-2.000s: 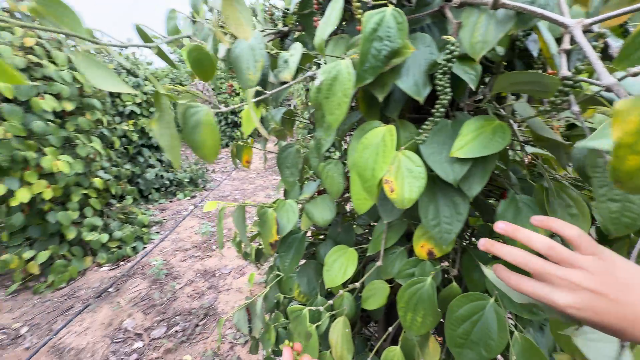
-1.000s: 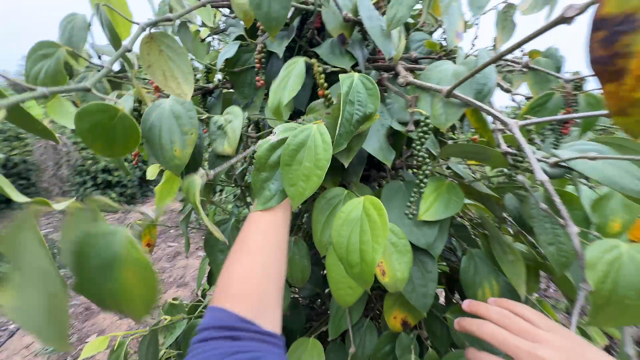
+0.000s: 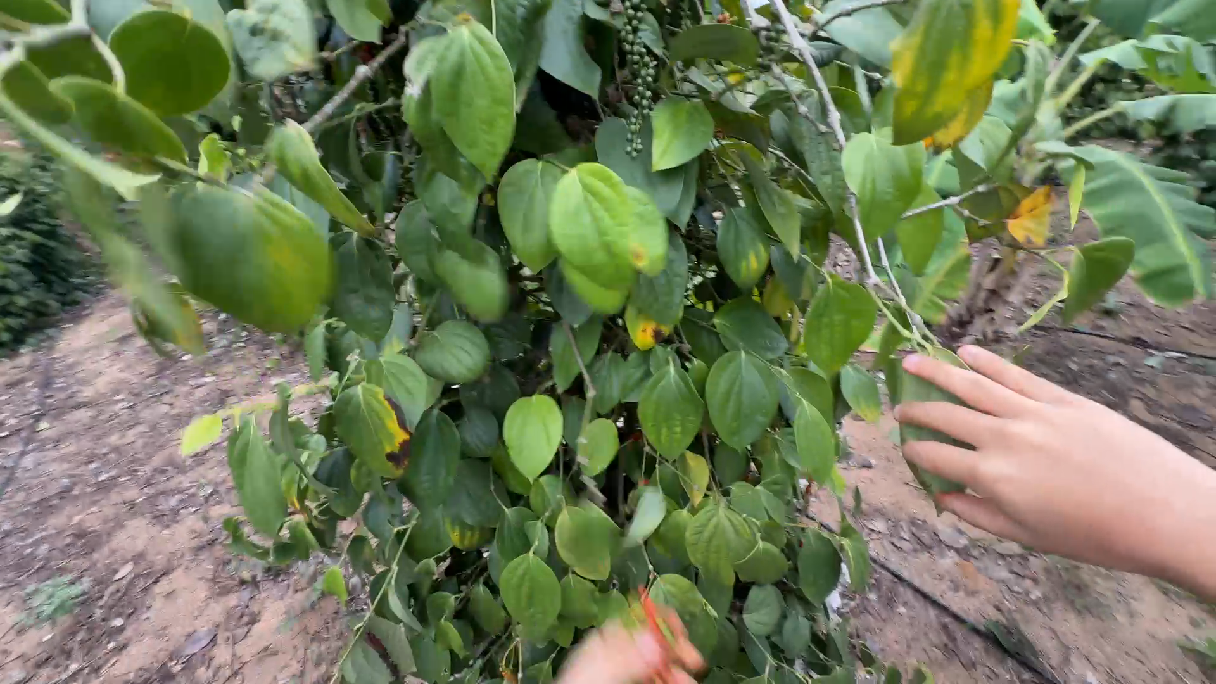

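My right hand [image 3: 1035,456] reaches in from the right edge, its fingers spread against a green leaf [image 3: 926,427] at the side of a pepper vine. Low in the centre, my left hand [image 3: 622,655] is blurred and cut off by the bottom edge. It grips a thin red-orange thing [image 3: 657,622], too blurred to name, in front of the lower leaves. A spike of green peppercorns [image 3: 638,76] hangs near the top centre. Below it are a light green leaf [image 3: 591,223] and a leaf with a yellow and brown patch [image 3: 375,427].
Bare branches [image 3: 841,142] cross the upper right, and a blurred leaf [image 3: 252,256] hangs close at the upper left. A black hose [image 3: 950,608] runs over the reddish soil [image 3: 123,475]. Large banana-like leaves [image 3: 1140,209] stand at the right.
My left hand, whose forearm reached up into the foliage a second ago, is now low at the bottom centre. My right hand now touches a leaf. The view has tilted down.
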